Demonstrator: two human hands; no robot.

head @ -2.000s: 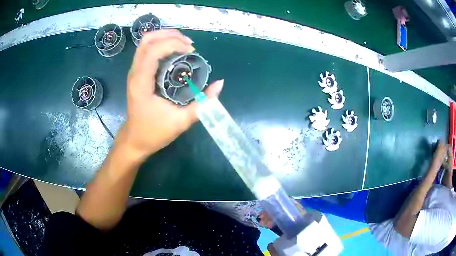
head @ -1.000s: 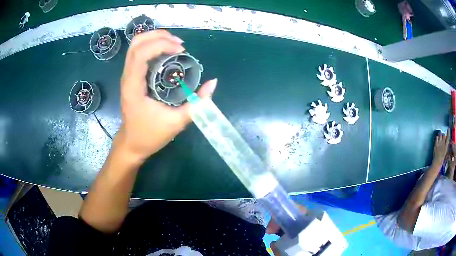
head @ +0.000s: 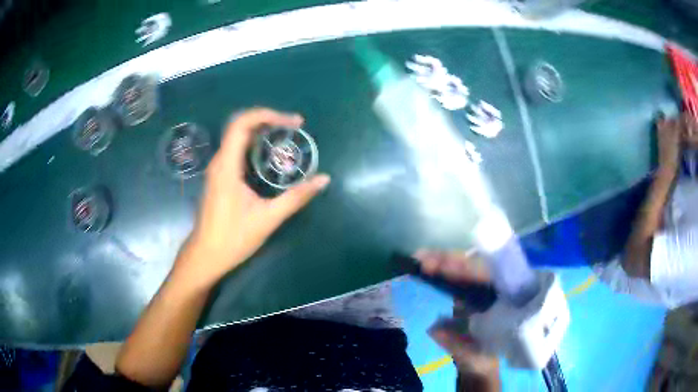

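Note:
My left hand (head: 233,207) has its thumb and fingers around a grey fan housing (head: 285,157), whose open spoked face and copper-coloured centre point up. My right hand (head: 467,287), blurred and partly hidden by the gun, holds the white dispensing gun (head: 536,325) by its black handle. The gun's translucent syringe barrel (head: 436,153) slants up and left. Its green nozzle tip (head: 371,57) is blurred and apart from the housing. Another fan housing (head: 184,151) lies on the green bench just left of my left hand.
More housings lie at the left (head: 90,209) and by the white rail (head: 136,99). White fan blades (head: 448,92) lie behind the barrel, partly hidden. One housing (head: 545,82) sits beyond the bench seam. Another person's arm (head: 650,207) and a red object (head: 683,76) are at the right.
The nozzle has left the housing centre and moved up and right with the gun. The view has shifted. Another housing now shows on the bench beside my left hand.

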